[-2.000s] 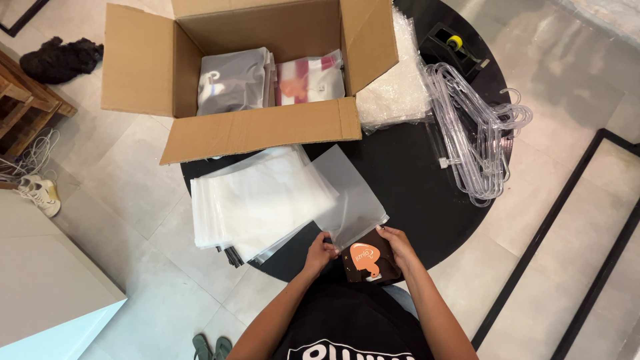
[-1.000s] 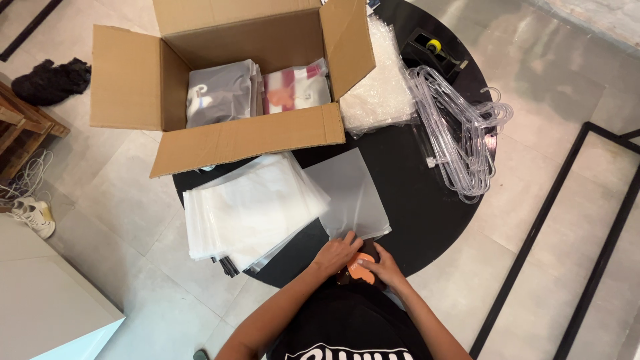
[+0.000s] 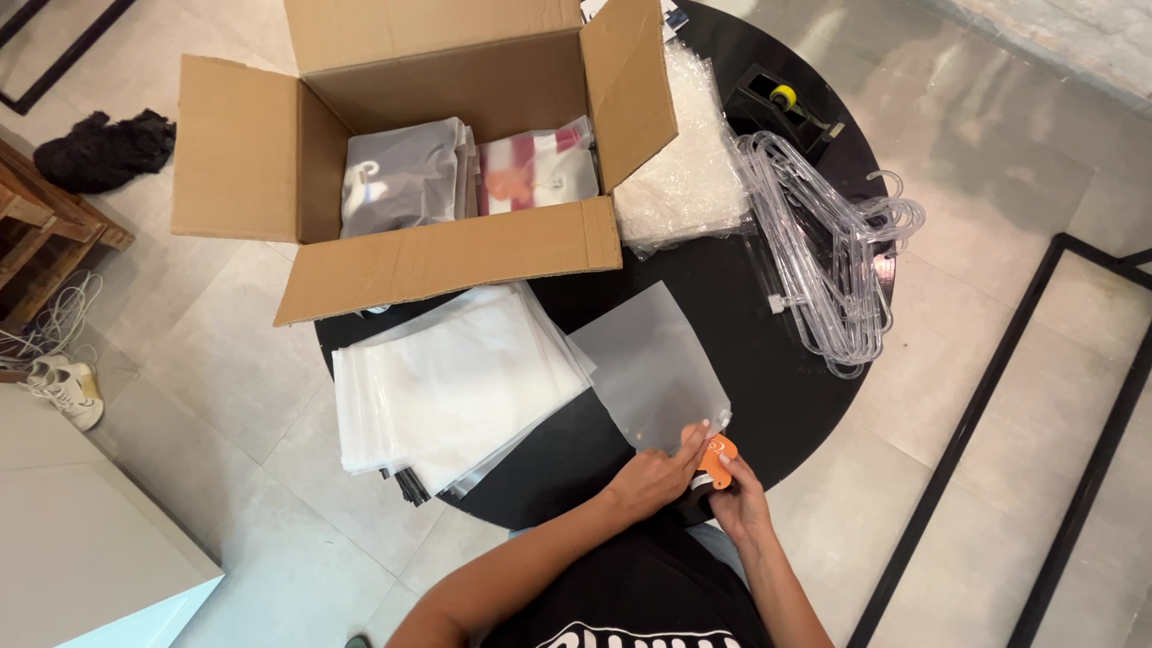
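My left hand (image 3: 661, 474) reaches over the open edge of a frosted plastic zip bag (image 3: 655, 369), its fingers at the white slider and the top of an orange tag (image 3: 711, 457). My right hand (image 3: 743, 500) holds the tag's lower right part and a dark item, mostly hidden beneath my hands. The bag lies flat on the round black table (image 3: 765, 396). A fanned stack of similar translucent bags (image 3: 459, 378) is to its left. Whether my left hand grips the bag or only touches it does not show.
Behind the bags stands an open cardboard box (image 3: 450, 261) with packed bags (image 3: 409, 175) inside. To its right are clear plastic packaging (image 3: 679, 171), a black tape dispenser (image 3: 778, 112) and clear hangers (image 3: 828, 261). A black metal frame (image 3: 981, 405) stands at the right.
The dark item with the orange print or tag was held up between both hands below the bag; now my left hand is over the bag's edge and the orange tag shows beside it.
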